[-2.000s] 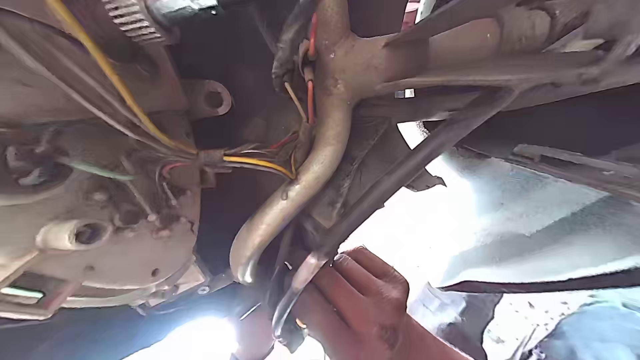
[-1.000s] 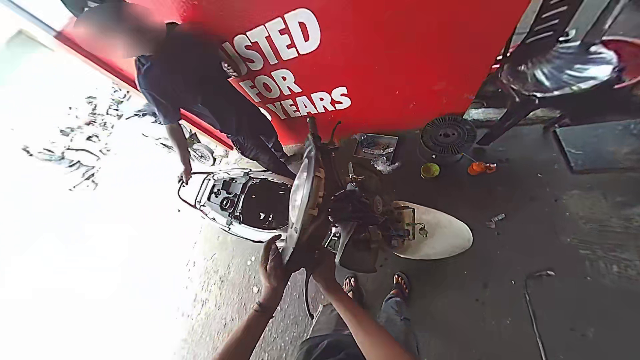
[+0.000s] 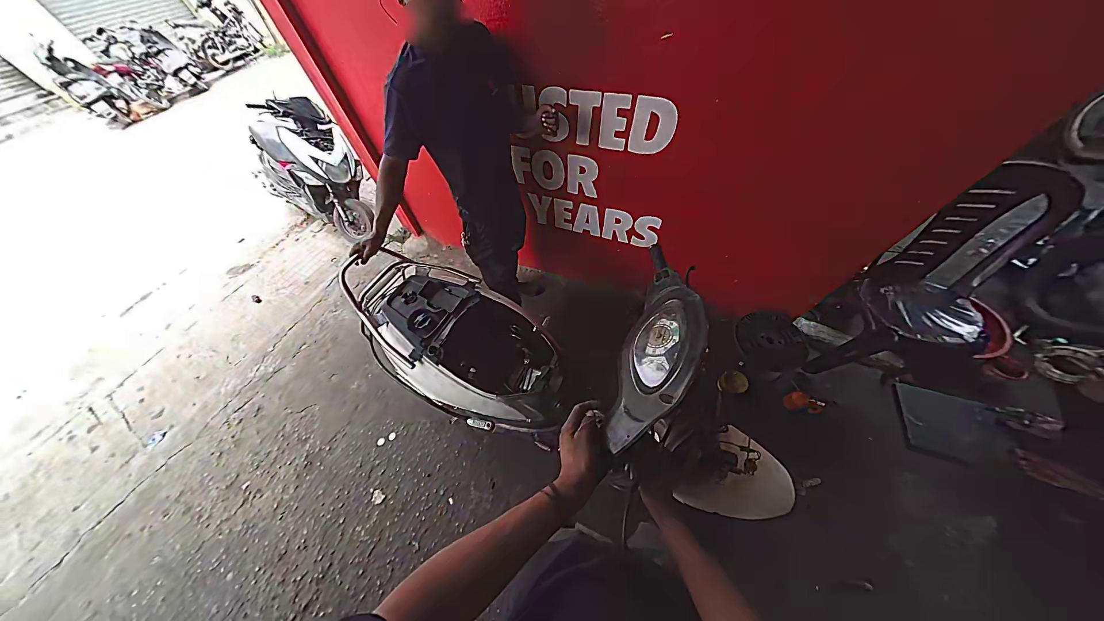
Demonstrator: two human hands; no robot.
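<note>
A partly stripped scooter stands before me, its handlebar head with the headlight [image 3: 658,349] turned toward the camera. My left hand [image 3: 583,444] is at the lower edge of the headlight housing, fingers curled; whether it grips the edge is unclear. My right hand [image 3: 660,479] reaches in under the housing, mostly hidden in shadow. A dark cable [image 3: 628,517] hangs between my forearms. Left of the housing is the scooter's rear body [image 3: 414,366], its seat opening uncovered. The pale front mudguard [image 3: 750,492] shows at the lower right of the housing.
A person [image 3: 466,129] stands behind the scooter, one hand on its grab rail [image 3: 349,285]. Behind runs a red wall [image 3: 776,129] with lettering. At right are a plastic chair [image 3: 975,224], a black spool-like object [image 3: 770,341] and a flat dark panel [image 3: 940,423]. A white scooter [image 3: 310,164] is parked at left.
The view has swung from a close look at frame and wiring to the whole scooter. Since one second ago, the headlight has turned toward the camera, and the standing person has raised one hand.
</note>
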